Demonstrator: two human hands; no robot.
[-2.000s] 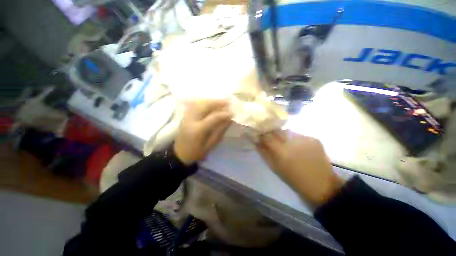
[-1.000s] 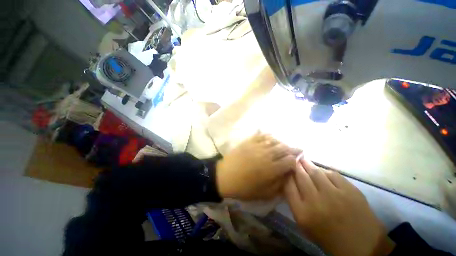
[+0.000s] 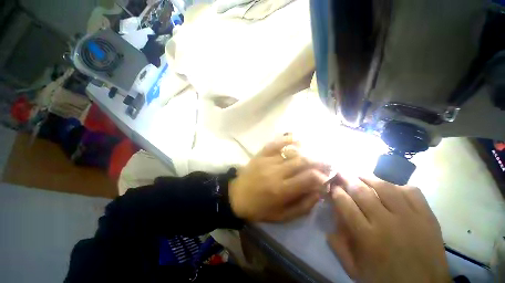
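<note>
The cream garment cloth (image 3: 243, 105) spreads over the table left of the needle area, washed out by the lamp glare. My left hand (image 3: 279, 179) has a ring and pinches a small piece at the cloth's edge. My right hand (image 3: 390, 226) lies to its right, its fingertips meeting the left fingers at the same small piece (image 3: 330, 181), mostly hidden by the fingers. The sewing machine head (image 3: 410, 61) stands just above and behind both hands. The presser foot and needle are lost in glare.
A grey unit with a round dark fan-like part (image 3: 102, 55) stands at the table's left end. A phone (image 3: 495, 157) shows at the right edge. A blue slotted basket (image 3: 185, 249) is below the table edge. Red and dark cloths (image 3: 119, 157) lie at the left.
The view has moved closer to the machine head. Both hands have come together from their earlier spread position and are nearer the needle area. The cloth is spread farther left of them.
</note>
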